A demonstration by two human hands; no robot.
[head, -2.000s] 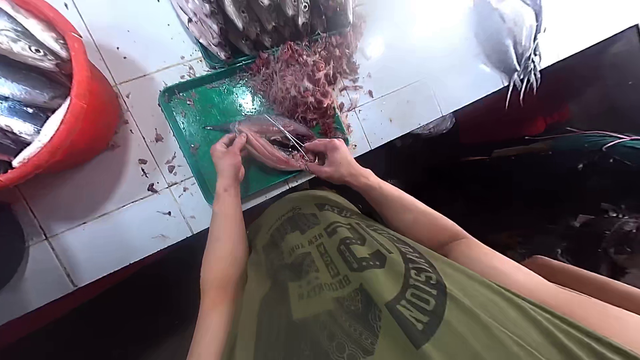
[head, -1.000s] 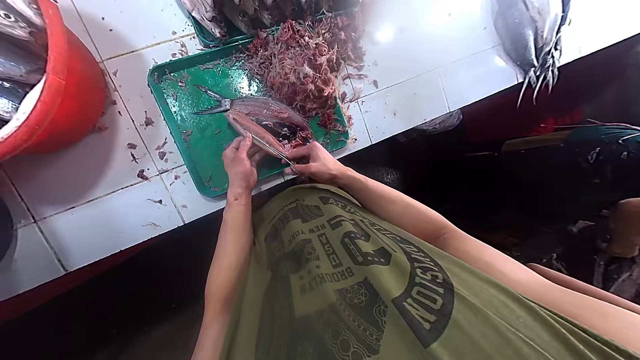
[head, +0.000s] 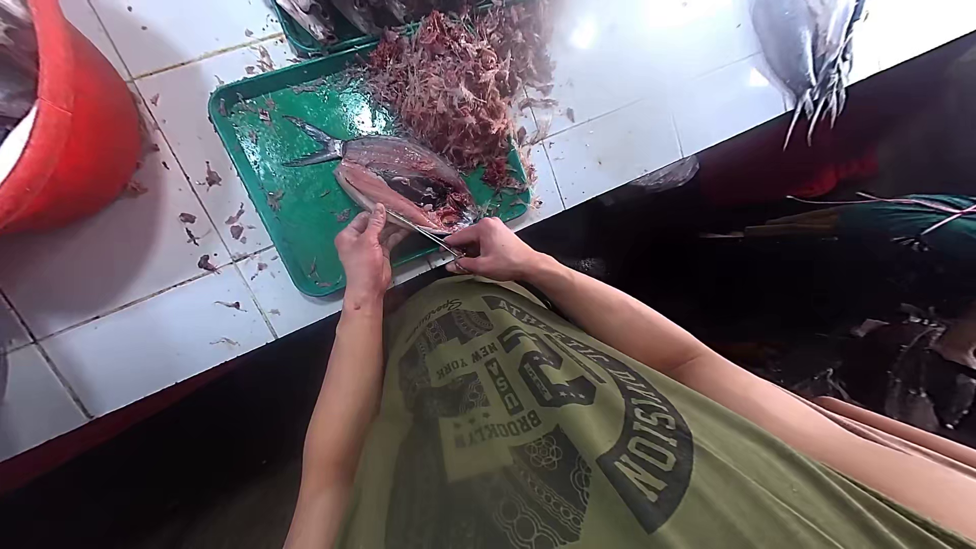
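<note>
A fish split open lengthwise (head: pixel 404 171) lies on a green plastic tray (head: pixel 297 236), its forked tail to the upper left and its head end near my right hand. My right hand (head: pixel 492 250) grips the handle end of a thin metal tool (head: pixel 421 231), whose kind I cannot tell. At the near edge of the fish, the thumb and fingers of my left hand (head: pixel 366 248) are pinched at the tool's far end; whether they also hold the fish's edge is hidden. A heap of reddish fish scraps (head: pixel 454 88) covers the tray's upper right corner and spills past it.
To the left stands a red bucket (head: pixel 84 130) with fish in it. Another green tray (head: pixel 339 42) with fish is at the top. Squid-like seafood (head: pixel 808 53) lies at the upper right of the white tiled counter (head: pixel 610 145). Scraps dot the tiles.
The fish now lies opened out on the tray, its tail visible; two seconds ago it was up between both hands. Both hands are now at its near edge.
</note>
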